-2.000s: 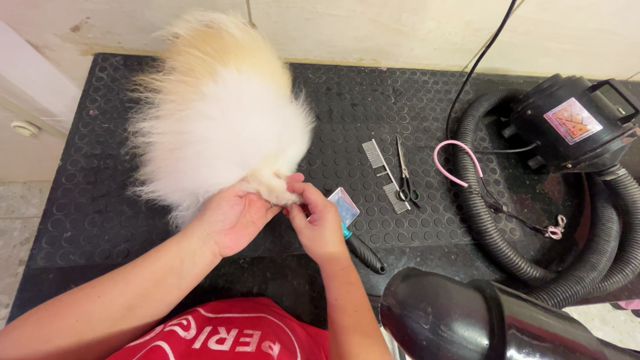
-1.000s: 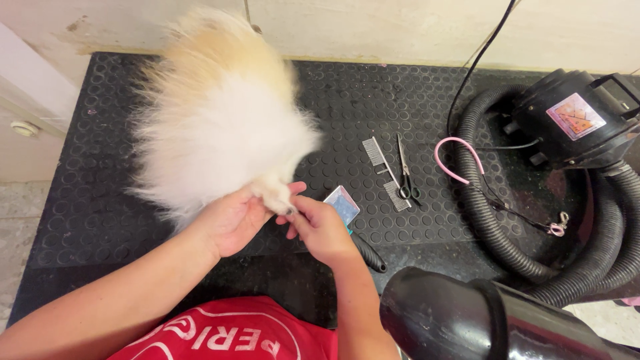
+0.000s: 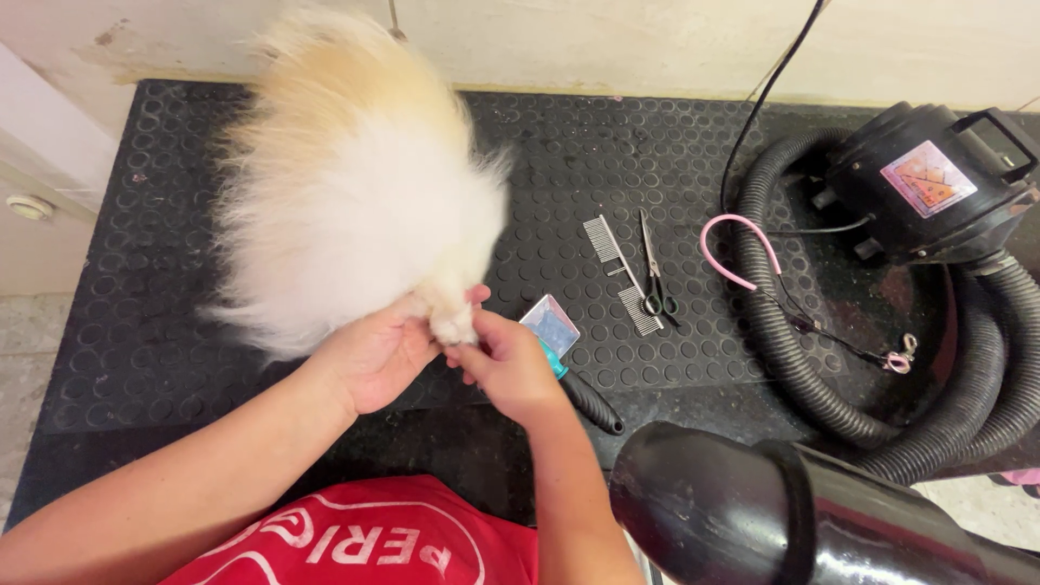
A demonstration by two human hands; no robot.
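A fluffy white and cream dog (image 3: 366, 187) stands on a black rubber mat with raised circles, its head not visible. My left hand (image 3: 382, 349) is palm up under one of its paws (image 3: 452, 321), with the fingers partly hidden by the fur. My right hand (image 3: 512, 357) pinches the end of the same paw from the right side. Just right of that hand lies a slicker brush (image 3: 575, 378) with a teal and black handle. Farther right, a metal comb (image 3: 621, 272) lies beside a pair of scissors (image 3: 652, 268), whose black handles overlap the comb's lower end.
A black pet dryer (image 3: 926, 179) with a coiled ribbed hose (image 3: 784, 341) occupies the right side. A pink-sleeved grooming loop (image 3: 735, 223) lies across the hose. A large glossy black cylindrical housing (image 3: 715, 504) juts in at bottom right. Behind the mat rises a pale wall (image 3: 585, 49).
Both hands have stayed at the dog's paw, which now points more downward between them than two seconds ago. The fingers of my right hand have shifted slightly along it.
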